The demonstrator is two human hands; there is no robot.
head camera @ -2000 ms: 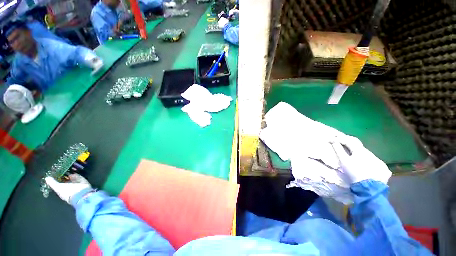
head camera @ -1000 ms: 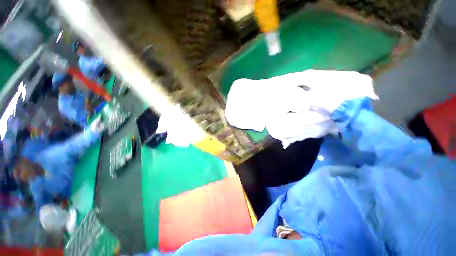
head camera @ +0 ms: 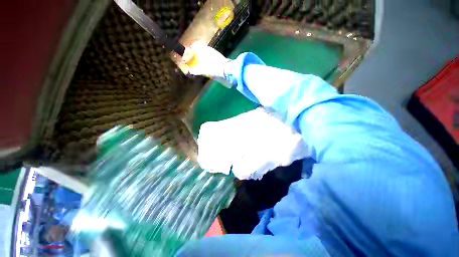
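A large green circuit board [head camera: 156, 185] with rows of silvery parts is held up at the lower left, tilted and motion-blurred. A blurred white patch at its lower left edge looks like my gloved left hand [head camera: 95, 222], gripping the board; its fingers are not clear. My right hand [head camera: 209, 61], in a white glove, is closed around the orange-yellow grip of the air nozzle [head camera: 188, 57] inside the booth. The nozzle's tip is hidden. The crumpled white cloth [head camera: 246, 143] lies at the booth's front edge, below my right forearm.
Bumpy dark foam [head camera: 131, 75] lines the booth around its green floor [head camera: 292, 52]. A tan-topped metal box [head camera: 204, 25] with a round yellow item stands at the back. A red, black-rimmed tray [head camera: 443, 98] is at the right. A blurred person in blue shows at the lower left.
The view has swung toward the booth. My right hand has left the cloth and taken hold of the nozzle grip. The board is now raised close to me, beside the booth opening.
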